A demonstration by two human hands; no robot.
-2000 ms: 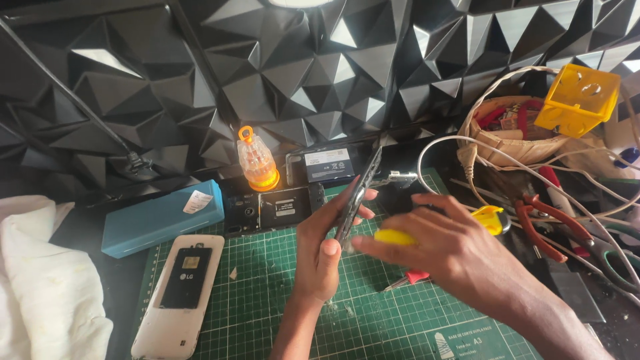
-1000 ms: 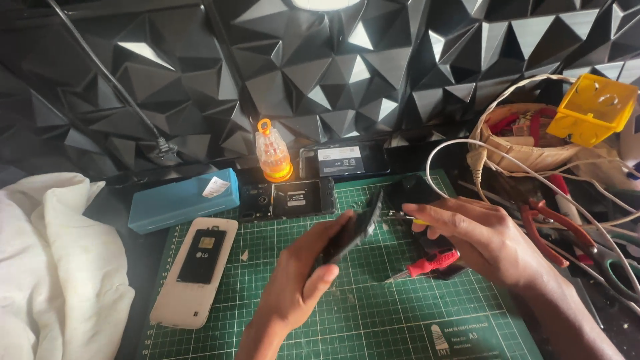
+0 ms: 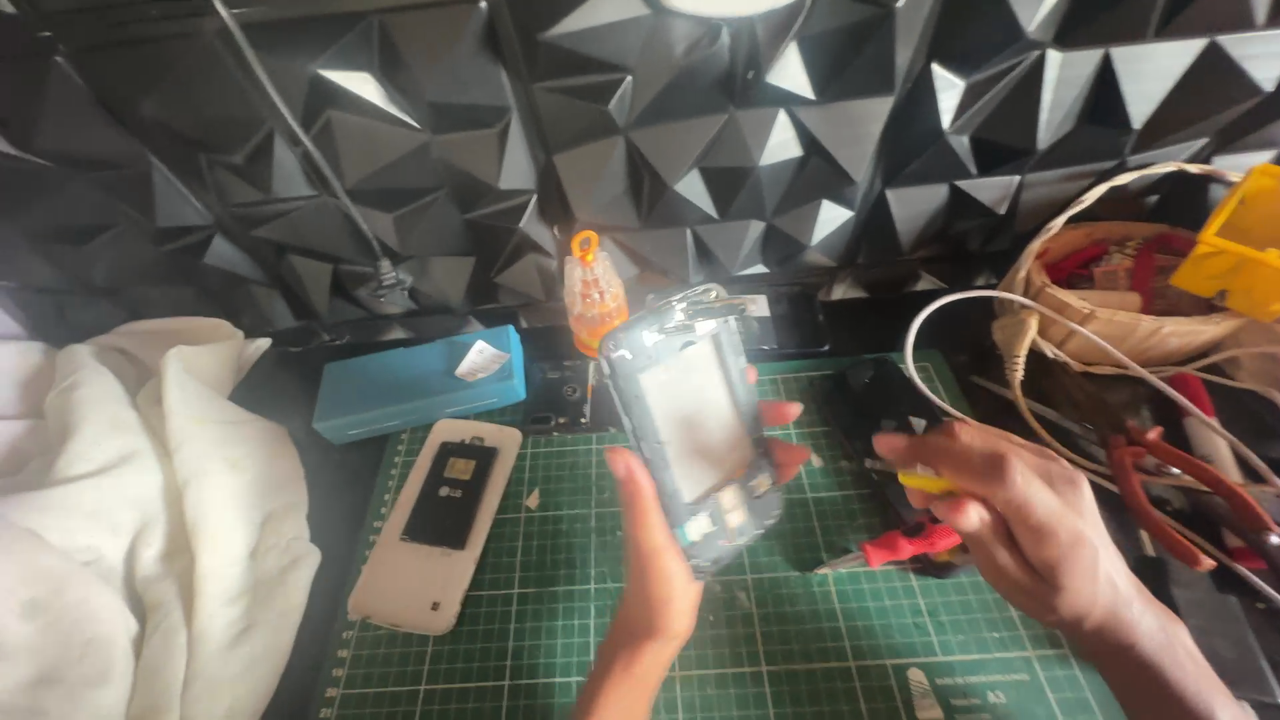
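Note:
An opened smartphone body (image 3: 700, 430), blurred, is tilted up in my left hand (image 3: 665, 560), whose fingers wrap its far edge and whose thumb lies on the near one. To its right, my right hand (image 3: 1020, 510) grips a yellow-handled tool (image 3: 925, 482); its tip cannot be made out. Below that hand a red-handled screwdriver (image 3: 905, 546) lies on the green cutting mat (image 3: 600, 640). A white phone (image 3: 405, 590) with its LG battery (image 3: 452, 495) showing rests at the mat's left. Behind the held body, another dark phone part (image 3: 560, 395) is partly hidden.
A blue box (image 3: 420, 385) and a white cloth (image 3: 150, 500) are on the left. An orange-capped bit container (image 3: 595, 305) stands at the back. On the right are a wicker basket (image 3: 1110, 325), a white cable (image 3: 1010, 296), a yellow plastic box (image 3: 1240, 245) and orange-handled pliers (image 3: 1150, 520).
The phone body in my left hand has turned from nearly edge-on to showing its broad face with the frame opening. My right hand has stayed to its right with the yellow-handled tool.

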